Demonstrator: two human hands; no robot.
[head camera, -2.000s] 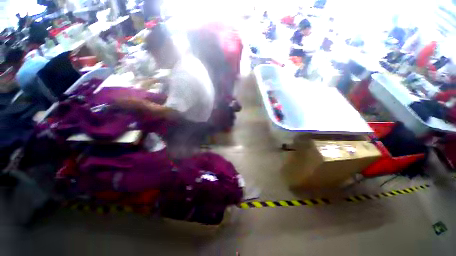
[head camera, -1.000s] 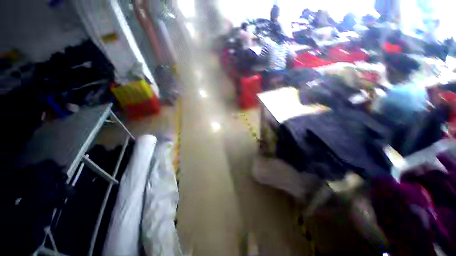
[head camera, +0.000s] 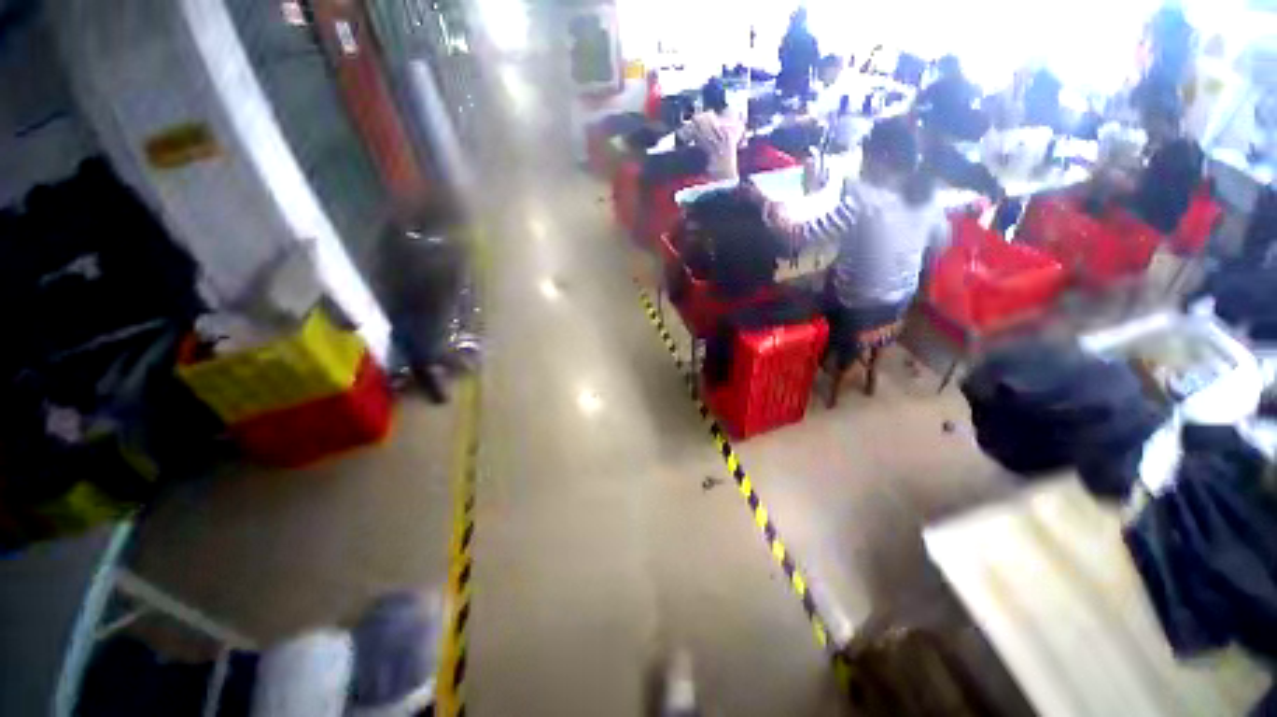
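Neither of my hands is in the picture. Nearest in front of me is an aisle floor (head camera: 567, 490) between two yellow-black marked lines. A small blurred light and dark shape (head camera: 678, 686) shows at the bottom edge; I cannot tell what it is. A pale board or table top (head camera: 1078, 595) lies at the lower right, with dark fabric (head camera: 1204, 546) beside it. Pale and grey rolls (head camera: 311, 672) are cut off at the lower left.
A yellow crate (head camera: 280, 367) sits on a red crate (head camera: 315, 427) beside a white pillar (head camera: 259, 154) on the left. A red crate (head camera: 768, 376) stands at the right aisle line. A seated person (head camera: 885, 238) and red bins (head camera: 992, 273) are beyond it.
The view has swung left from the purple fabric to the aisle, then moved forward along it. The crates and seated people appear nearer; the metal-framed table has slid toward the lower left.
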